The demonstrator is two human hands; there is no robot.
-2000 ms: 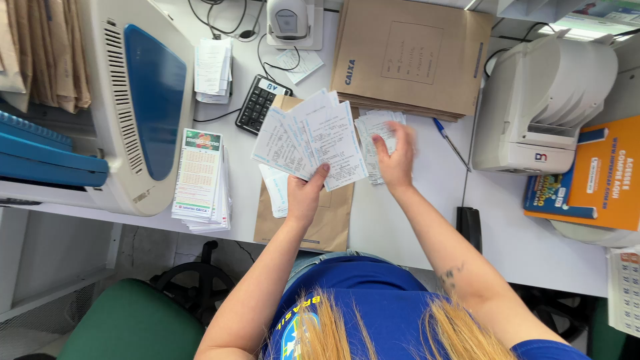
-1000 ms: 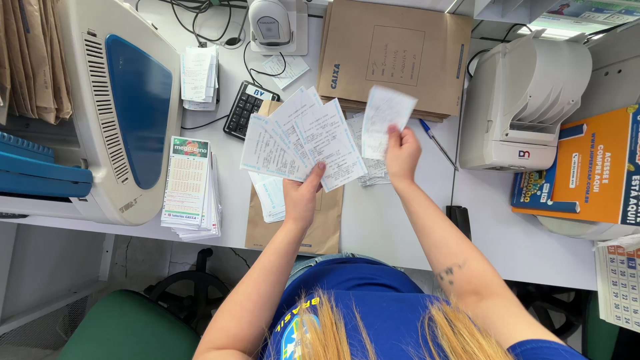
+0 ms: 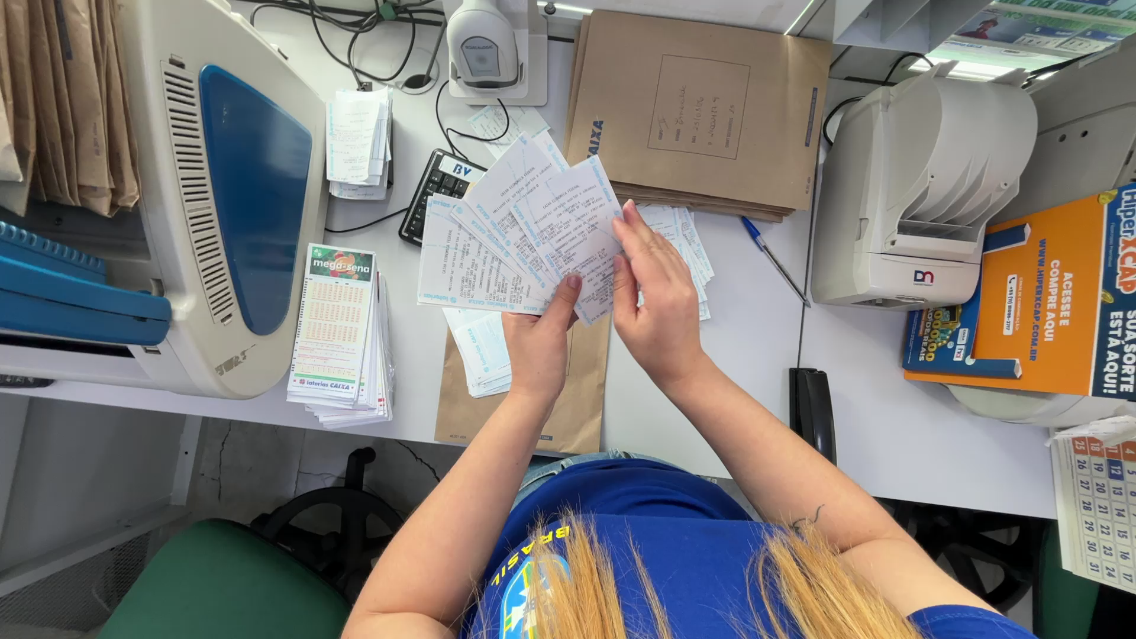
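Observation:
My left hand (image 3: 543, 342) holds a fan of several printed paper slips (image 3: 506, 240), its thumb pressed on their lower edge. At the fan's right edge, the fingers of my right hand (image 3: 655, 297) touch the outermost slip; whether they grip it I cannot tell. Partly behind that hand, more loose slips (image 3: 688, 248) lie on the desk. Below the fan, a brown paper envelope (image 3: 577, 399) lies near the desk's front edge with a few slips (image 3: 484, 351) on it.
A keypad (image 3: 437, 191), a slip pile (image 3: 358, 142) and a stack of lottery forms (image 3: 333, 328) lie left. Large brown envelopes (image 3: 701, 98) are stacked behind. A pen (image 3: 774, 259), a black stapler-like object (image 3: 812, 413) and a counting machine (image 3: 923, 195) stand or lie right.
My right hand was over the loose slips, then lifted one slip beside the fan. Now it is at the fan's right edge, and the fan has an added slip there.

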